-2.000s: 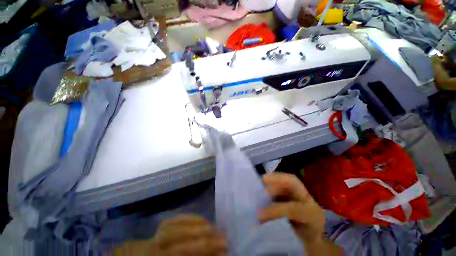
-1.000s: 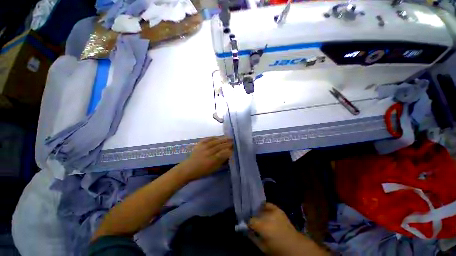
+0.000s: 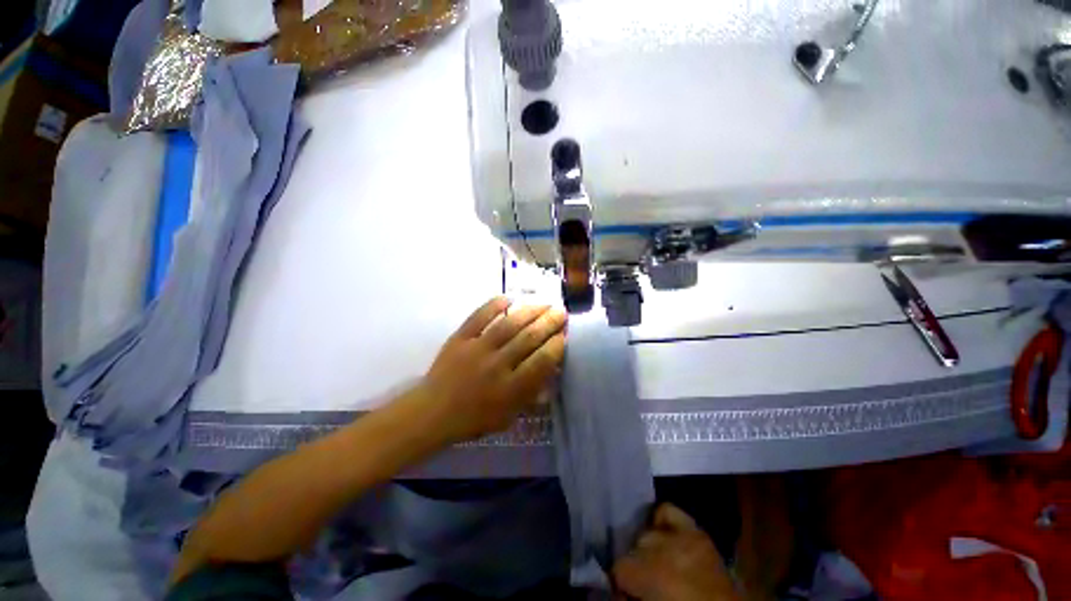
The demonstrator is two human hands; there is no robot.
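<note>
A grey-blue cloth strip (image 3: pixel 605 434) runs from under the lit left end of the white sewing machine head (image 3: pixel 752 129) down over the table's front edge. My left hand (image 3: pixel 499 364) lies flat on the table at the strip's left edge, fingertips close to the needle area, fingers together on the cloth edge. My right hand (image 3: pixel 675 558) holds the strip's lower end below the table edge. The needle and presser foot are hidden behind the head's metal parts.
A bundle of grey-blue pieces (image 3: pixel 217 247) lies at the table's left. Snips (image 3: pixel 922 317) lie right of the needle, and red scissor handles (image 3: pixel 1034 382) at the right edge. A ruled tape (image 3: pixel 787 425) runs along the front. A red bag (image 3: pixel 916 528) is lower right.
The view has moved closer over the machine head. My left hand has moved up along the strip from the table edge towards the needle. My right hand still holds the lower end.
</note>
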